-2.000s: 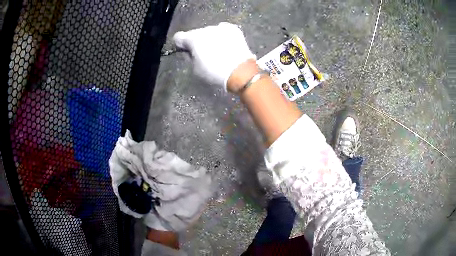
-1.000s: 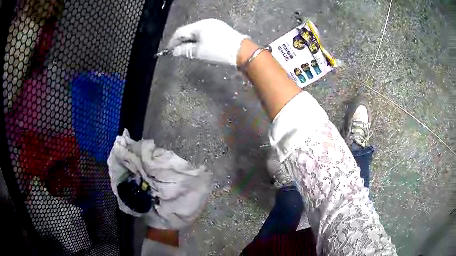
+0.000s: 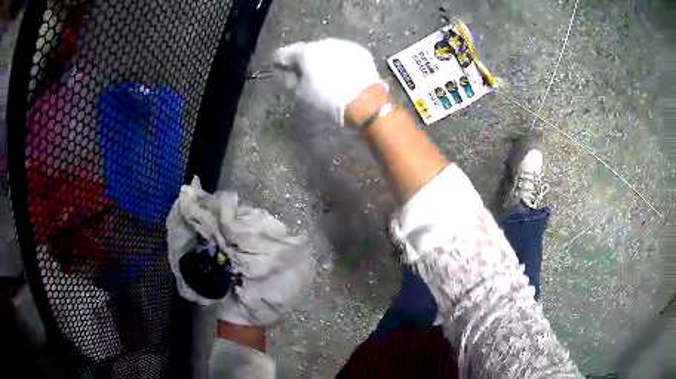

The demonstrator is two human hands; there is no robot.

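Observation:
A black perforated mesh panel [image 3: 148,44] stands upright on the left, with a solid black frame edge [image 3: 222,96]. My right hand [image 3: 333,74], in a white glove, pinches a thin dark touch-up brush [image 3: 259,75]; its tip is at or very near the frame edge, and contact is unclear. My left hand [image 3: 244,314] is low beside the panel, mostly hidden under a crumpled white rag [image 3: 259,252]. It holds a round paint pot [image 3: 205,273], black inside, with the rag around it.
A printed white and yellow card [image 3: 442,72] is beyond my right wrist. Thin strings [image 3: 585,152] cross over the speckled grey floor [image 3: 615,81]. Behind the mesh are a blue plastic object [image 3: 142,148] and red cloth [image 3: 67,215]. My shoe [image 3: 528,178] shows at the right.
My right hand has shifted slightly right and down since one second ago, with the brush. The left hand and pot have moved up slightly. More of the card's printed face shows.

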